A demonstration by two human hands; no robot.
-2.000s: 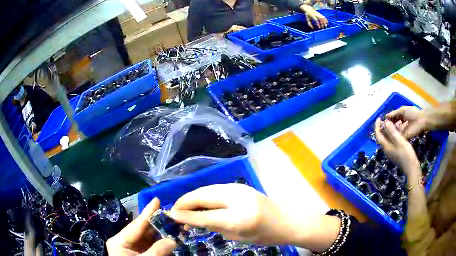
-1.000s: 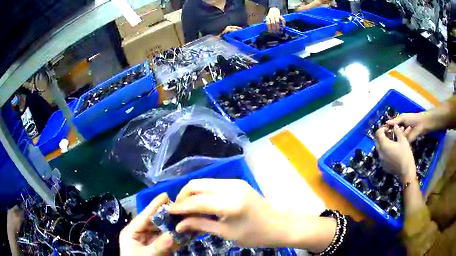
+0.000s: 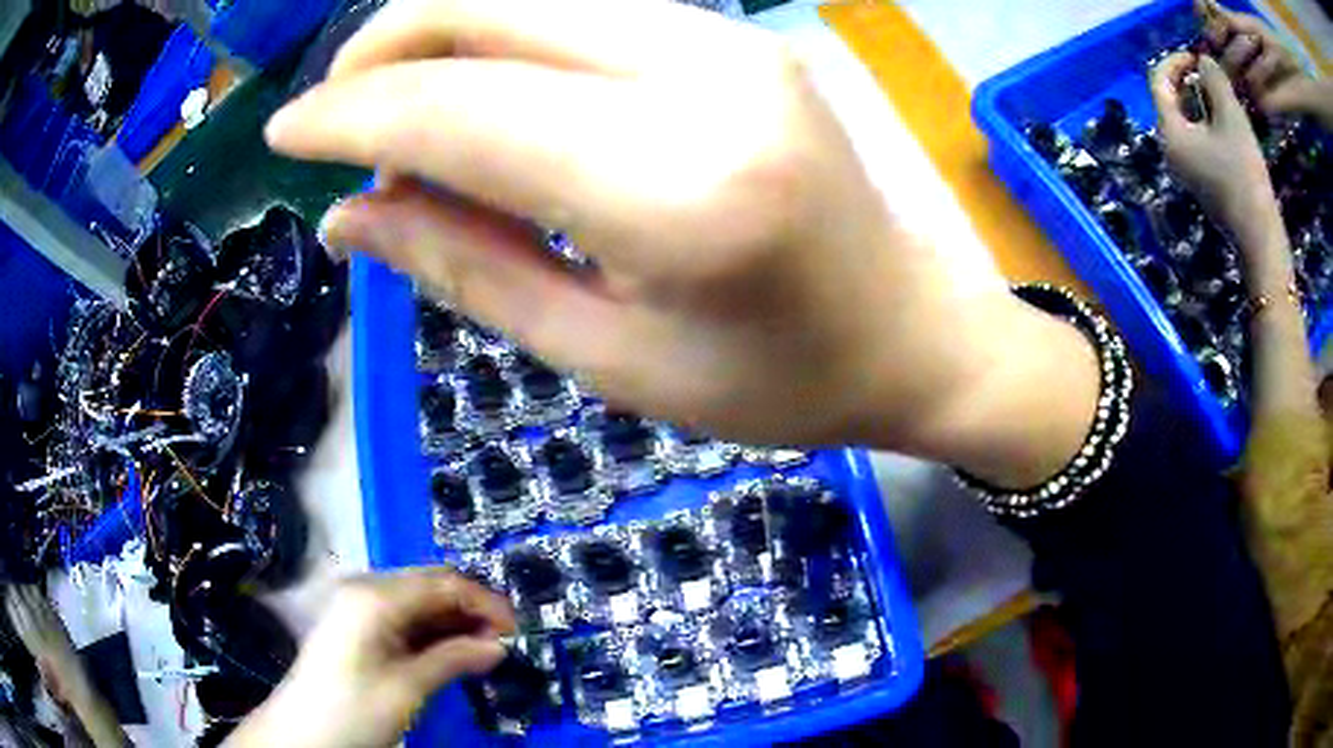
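Observation:
A blue tray (image 3: 377,439) holds rows of small square camera modules (image 3: 570,468) with black round barrels. My left hand (image 3: 388,643) is at the tray's near left corner, its fingertips pinched at the edge of a module (image 3: 519,684) in the front row. My right hand (image 3: 629,219) is large in view above the far part of the tray, wearing a beaded bracelet. Its thumb and fingers are apart, and nothing shows between them. It hides the tray's far rows.
Wired round housings (image 3: 212,395) are piled left of the tray. At the right, another person's hands (image 3: 1221,132) work over a second blue tray (image 3: 1082,278) of modules. Orange tape (image 3: 936,117) runs between the trays. Another hand (image 3: 59,658) shows at the lower left edge.
The view has tilted down to the near tray. My hands have parted: the left has moved down to the tray's near left corner with the module, the right is raised and opened.

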